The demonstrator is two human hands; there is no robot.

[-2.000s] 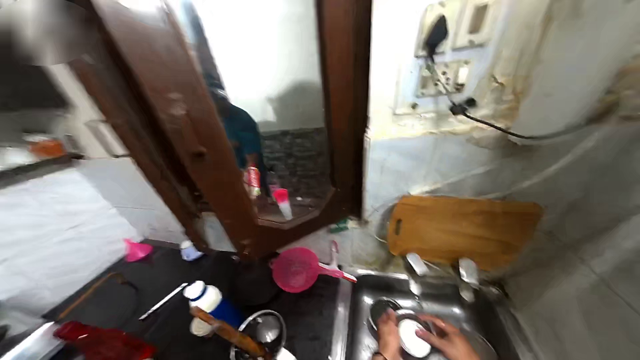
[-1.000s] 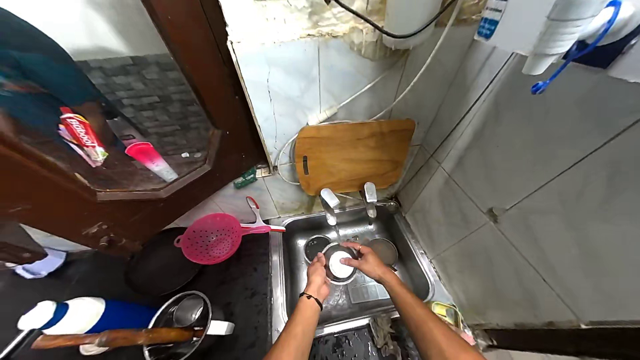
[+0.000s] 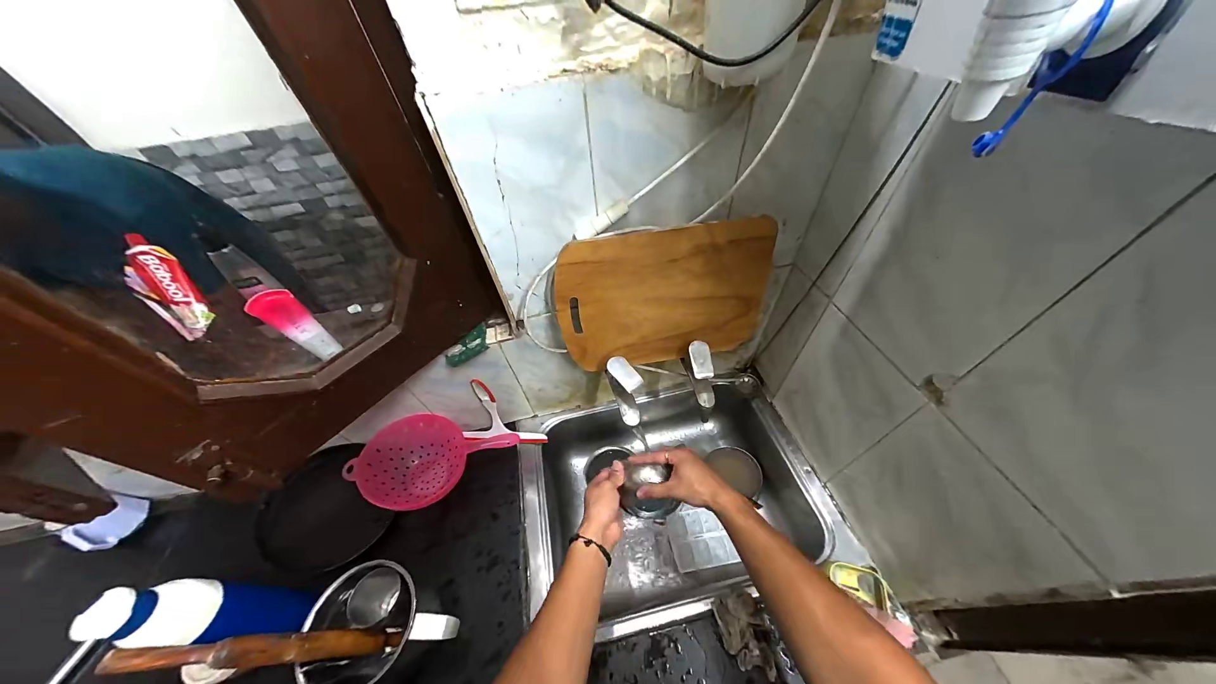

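Note:
Over a stainless steel sink (image 3: pixel 665 589), my left hand (image 3: pixel 603 503) grips the left side of a small round metal bowl (image 3: pixel 646 478). The fingers of my right hand (image 3: pixel 686 478) hold its upper and right side. A thin stream of water falls from the left tap (image 3: pixel 624 389) toward the bowl. Beside it stands a second tap (image 3: pixel 700 373). A round dish (image 3: pixel 734 472) lies in the sink right of my hands, and a clear divided tray (image 3: pixel 701 540) lies below them. Another dark round vessel is partly hidden behind my left hand.
A wooden cutting board (image 3: pixel 670 290) leans on the wall behind the taps. Left of the sink are a pink colander (image 3: pixel 413 463), a squeegee (image 3: pixel 494 423), a black pan (image 3: pixel 318 518), a blue and white bottle (image 3: pixel 209 611) and a glass-sided pot (image 3: pixel 404 608). A cloth (image 3: pixel 741 632) lies at the front edge.
The bowl in my hands has been tilted: a white inside showed one second ago, and its metal outside shows now. The view swung toward the sink after the earliest frame.

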